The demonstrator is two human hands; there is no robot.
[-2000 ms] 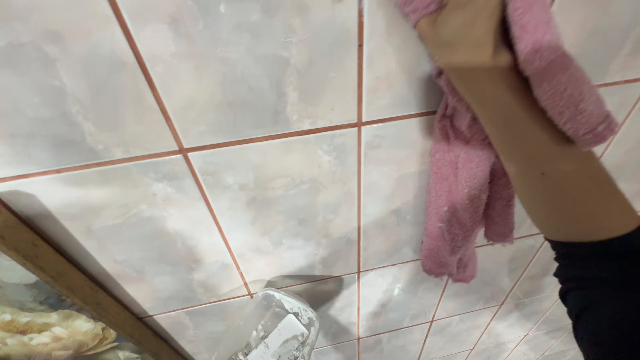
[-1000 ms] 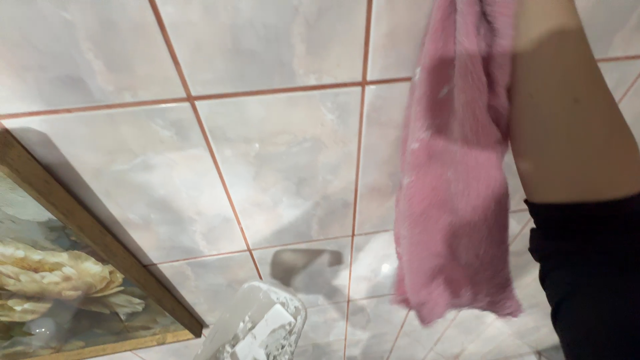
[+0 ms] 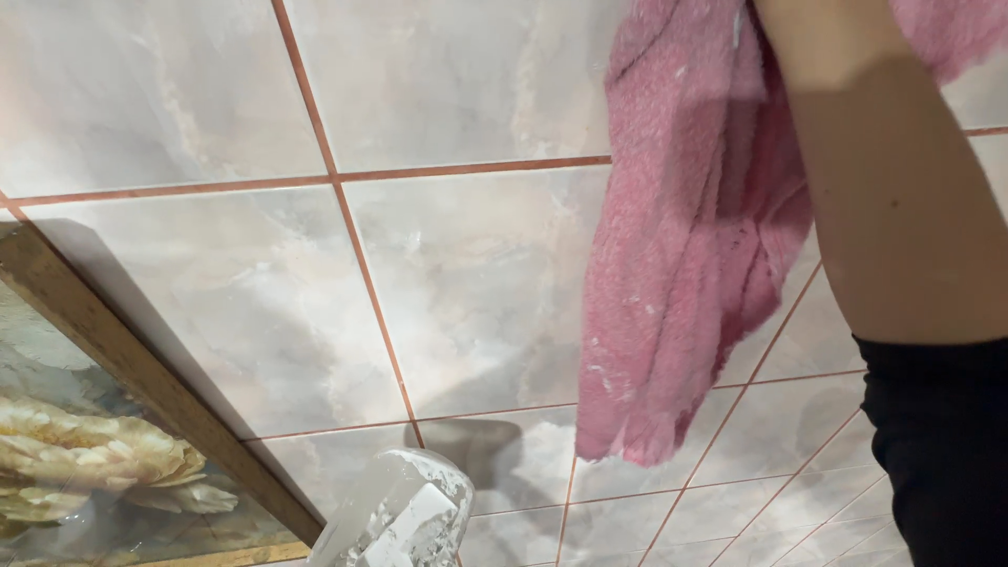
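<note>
A pink terry cloth (image 3: 669, 260) with small white specks hangs down at the upper right, in front of a wall of pale marbled tiles (image 3: 472, 291) with reddish grout lines. Beside it is a bare forearm coming out of a black sleeve; the hand at its end lies beyond the top edge, so its hold on the cloth is hidden. More pink cloth shows at the top right corner, past the forearm. Which arm this is cannot be told for certain, though it enters from the right. My left hand is not seen.
A clear plastic container (image 3: 394, 512) smeared with white paste stands at the bottom centre, with a white block-like piece in it. At the lower left, a picture with pale flowers in a wooden frame (image 3: 157, 362) is against the tiles. More tiles run down at the lower right.
Two seconds ago the hand showed at the top, holding the bunched cloth; now it is out of view. The cloth hangs in a wider fold. The view has shifted, showing more of the framed picture.
</note>
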